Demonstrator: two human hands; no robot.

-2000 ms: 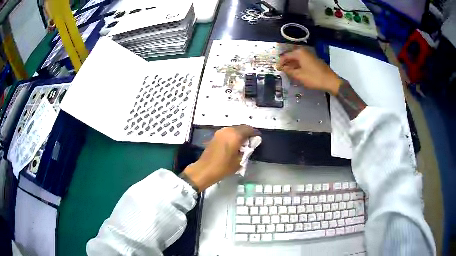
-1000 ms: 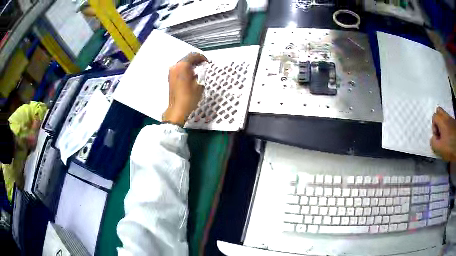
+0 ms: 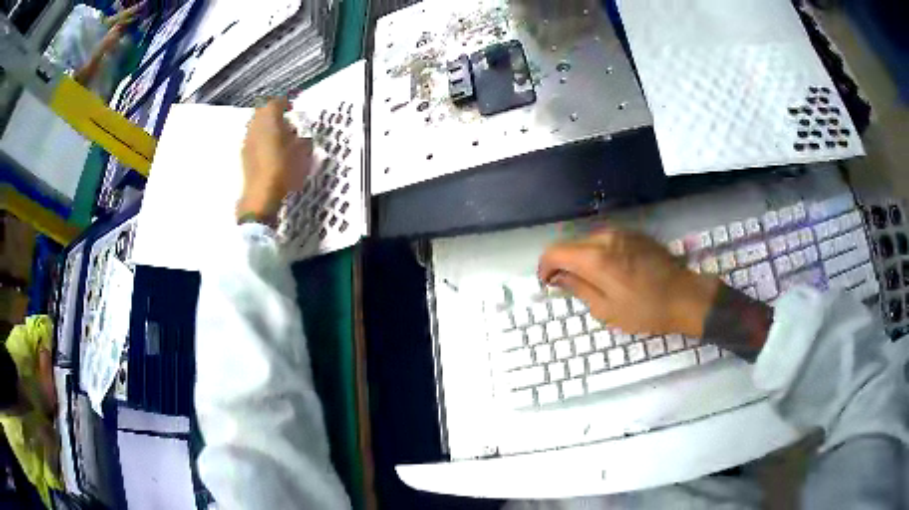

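My left hand (image 3: 274,159) is over the left parts tray (image 3: 356,110), its fingertips at the upper left of the rows of dark parts; what it holds, if anything, is hidden. My right hand (image 3: 633,279) is blurred above the upper left of the white keyboard (image 3: 568,349), fingers bent together; I cannot tell whether it holds a part. The black fixture (image 3: 501,78) sits on the drilled metal plate (image 3: 399,169). The right tray (image 3: 698,90) has a group of dark parts at its lower right corner.
Stacked trays (image 3: 269,50) stand at the upper left. A yellow post (image 3: 103,127) and dark blue bins with papers (image 3: 159,329) are at the left. A person in yellow (image 3: 32,398) is at the far left edge, and another person's arm (image 3: 105,45) is at the top left.
My left hand moved from near the keyboard to the left tray. My right hand moved from the plate to the right tray, then to above the keyboard. The view has shifted and tilted.
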